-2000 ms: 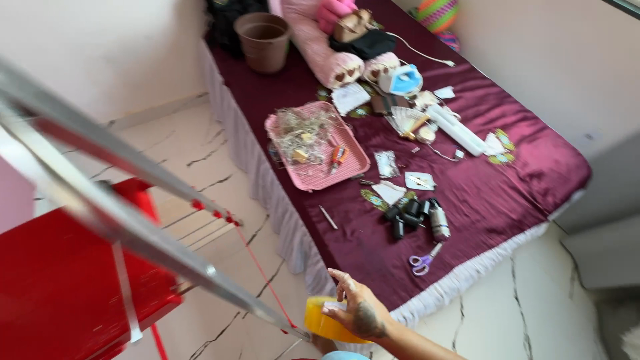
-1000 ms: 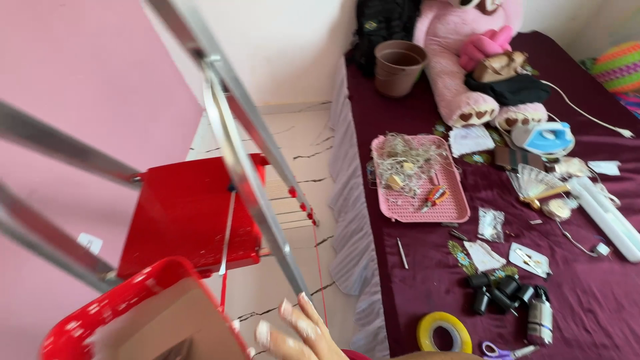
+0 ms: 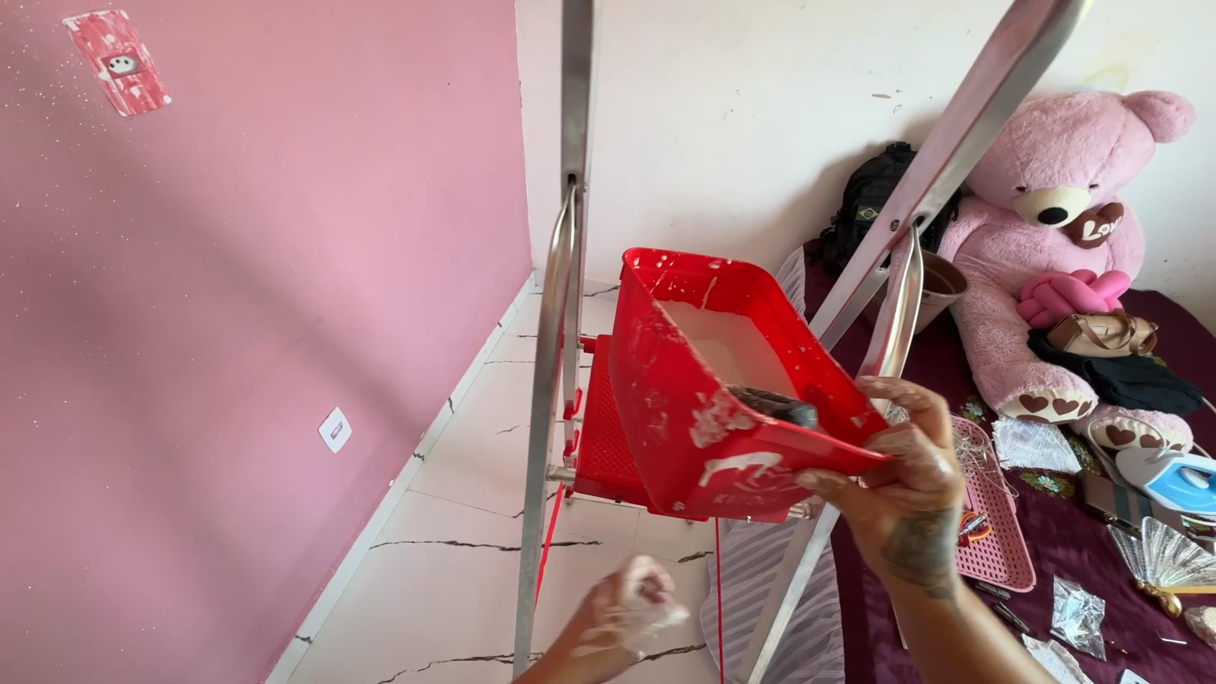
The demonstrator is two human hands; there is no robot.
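My right hand (image 3: 907,475), smeared with white paste, grips the near right corner of a red plastic tray (image 3: 655,408), thumb outside and fingers over the rim. The tray is tilted between the ladder's rails and holds a pale, smooth material (image 3: 727,342). A dark object, perhaps a tool handle (image 3: 774,406), lies inside against its near wall. My left hand (image 3: 641,603), also coated in white, is curled below the tray; nothing shows in it, and it is slightly blurred. Behind the tray is the ladder's red platform (image 3: 608,437).
Metal ladder rails (image 3: 546,408) rise on both sides. At left is a pink wall (image 3: 285,237) with an outlet (image 3: 122,65) and a white wall plate (image 3: 334,430). The bed at right holds a pink teddy bear (image 3: 1045,171), a pink basket (image 3: 1007,560) and a clothes iron (image 3: 1173,475).
The yellow tape roll, at my hand two seconds ago and on the bed one second ago, is out of view. The red tray is now held in my right hand. The view has swung left and up.
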